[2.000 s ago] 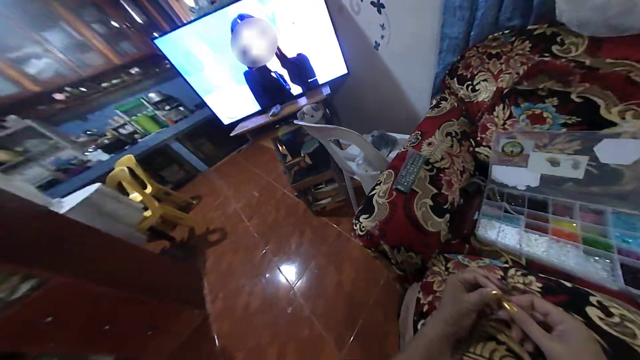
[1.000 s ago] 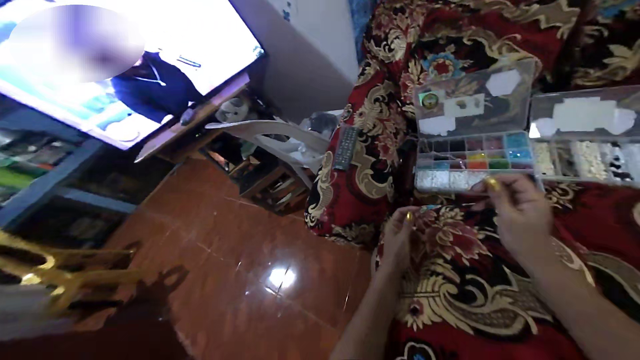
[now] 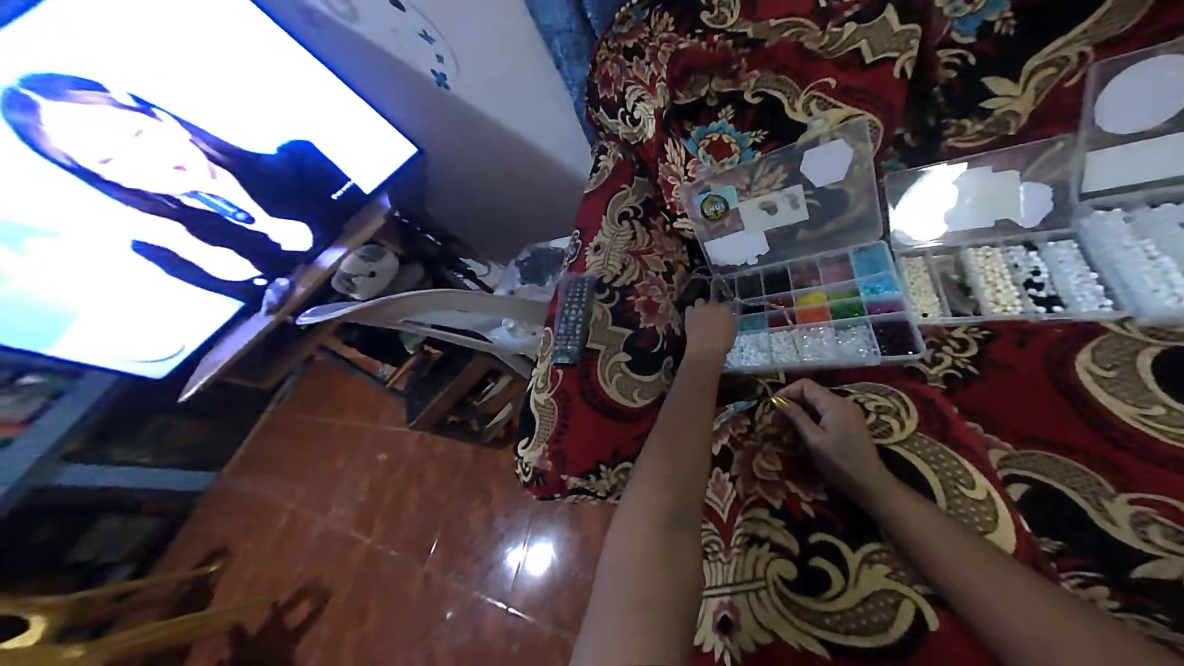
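My left hand (image 3: pixel 710 326) reaches to the left edge of an open plastic bead organizer (image 3: pixel 814 359); its fingers are partly hidden there, beside a dark object. Thumb and forefinger of my right hand (image 3: pixel 823 421) meet just below that box, at something too small to make out, with a gold-coloured spot at the fingertips. Small beads in several colours fill the box's compartments. To its right stands a second open bead box (image 3: pixel 1022 316) with cream, white and black beads, then a third box (image 3: pixel 1147 268) with white ones.
Patterned red, black and gold fabric (image 3: pixel 638 388) covers the sofa. A remote control (image 3: pixel 573 317) lies on its left arm, next to a white plastic chair (image 3: pixel 444 310). A lit television (image 3: pixel 277 120) stands at upper left. Yellow plastic furniture (image 3: pixel 120 620) is at lower left on the tiled floor (image 3: pixel 398 527).
My left hand has moved up from the fabric to the left edge of the bead organizer. My right hand has come down from the box's front edge to the fabric below it.
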